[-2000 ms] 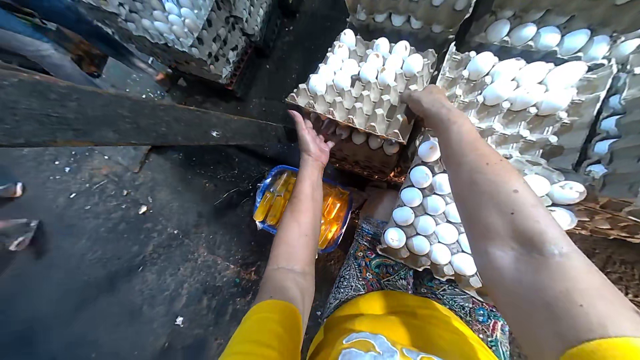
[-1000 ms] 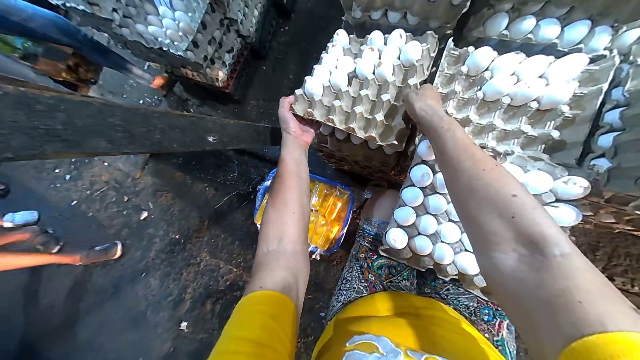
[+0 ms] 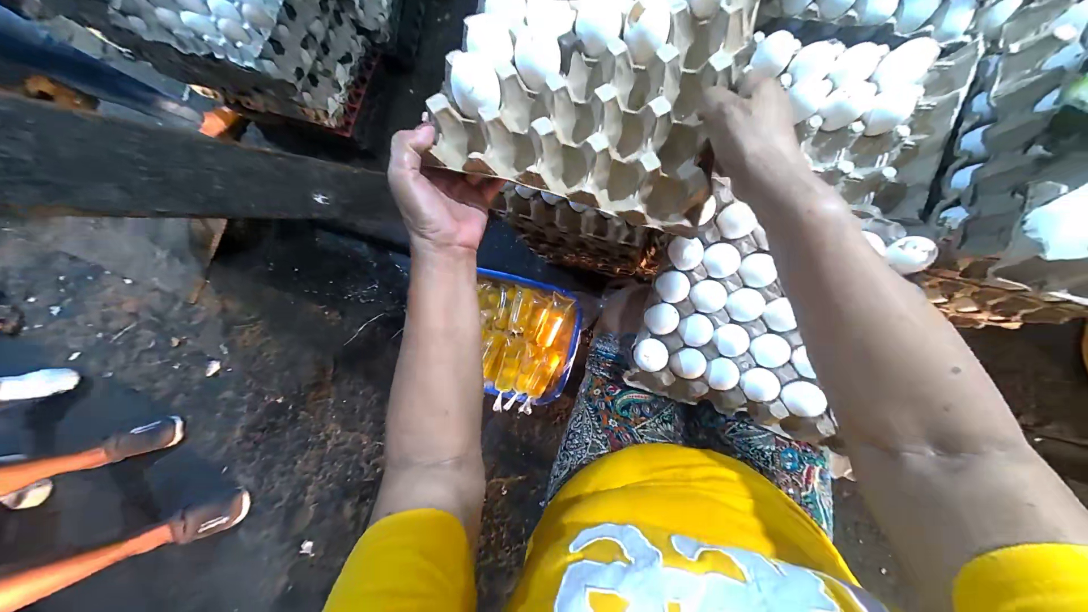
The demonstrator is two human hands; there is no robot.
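Note:
A partly filled pulp egg tray [image 3: 586, 140] is held between my hands, its near cups bare and white eggs [image 3: 537, 55] in its far part. My left hand [image 3: 446, 191] grips its left corner, with the fingers hidden underneath. My right hand [image 3: 752, 127] holds its right edge. Beneath it stands a stack of egg trays [image 3: 586, 234] with eggs at the top. Another tray, filled with white eggs [image 3: 731, 340], lies at my lap, just below my right hand. To the right of that hand, more eggs [image 3: 841, 81] rest on a tray stack.
A blue-rimmed basin [image 3: 571, 361] with bags of yellow-orange liquid [image 3: 527, 336] stands on the dark floor. A dark wooden beam [image 3: 170, 166] runs in from the left. Further tray stacks [image 3: 314, 64] stand at the upper left and right. Another person's feet [image 3: 204, 514] show at the lower left.
My left hand has gone from open beside the tray to gripping its left corner. The tray's near side now stands farther off the stack below. A person's feet have come in at the left.

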